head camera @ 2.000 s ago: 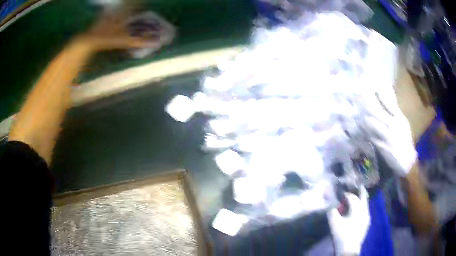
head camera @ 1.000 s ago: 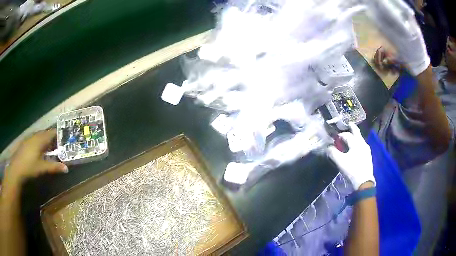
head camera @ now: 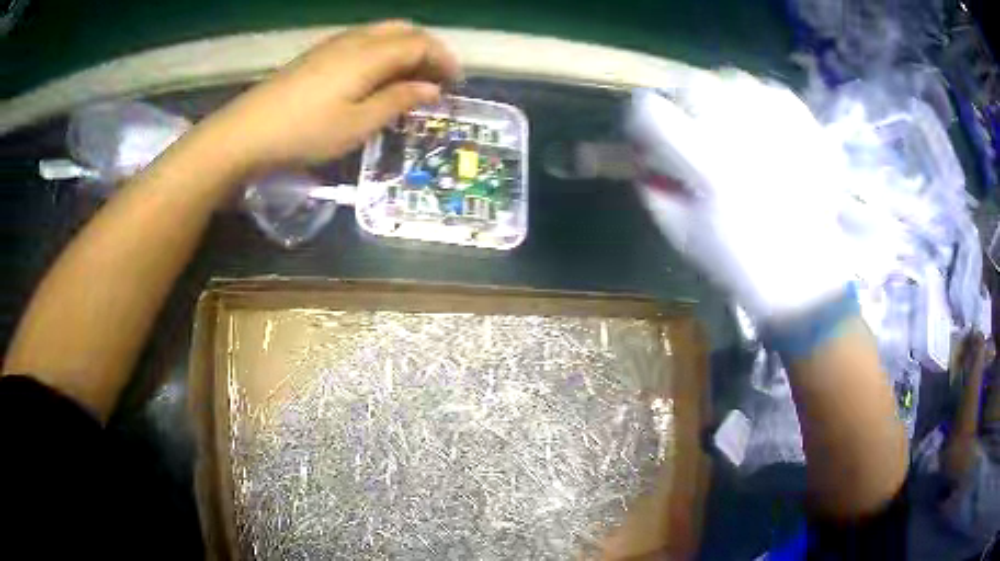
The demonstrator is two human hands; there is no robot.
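A white power strip housing (head camera: 443, 175) lies open side up on the dark bench, with a green circuit board, a yellow block and blue parts inside. A short white cord leaves its left side. My left hand (head camera: 340, 93), bare, reaches over its upper left corner; its fingers are bent and the fingertips are blurred at the housing's edge. My right hand (head camera: 735, 192), in a blurred white glove with a blue wristband, is right of the housing and apart from it. It is closed around red-handled cutters (head camera: 666, 186), whose blurred dark jaws point left.
A shallow cardboard tray (head camera: 461, 298) of thin silvery pieces is in front. Clear plastic bagging (head camera: 287, 208) and a white cord end (head camera: 64, 169) lie left. A green conveyor (head camera: 570, 20) with a pale rail runs behind. Bagged units (head camera: 910, 186) are piled right; a person's arm (head camera: 967, 395) shows beyond.
The view has swung right-to-left, so the tray and housing now sit centrally. My left hand is now over the housing's upper left corner. My gloved hand with the cutters has come nearer the housing.
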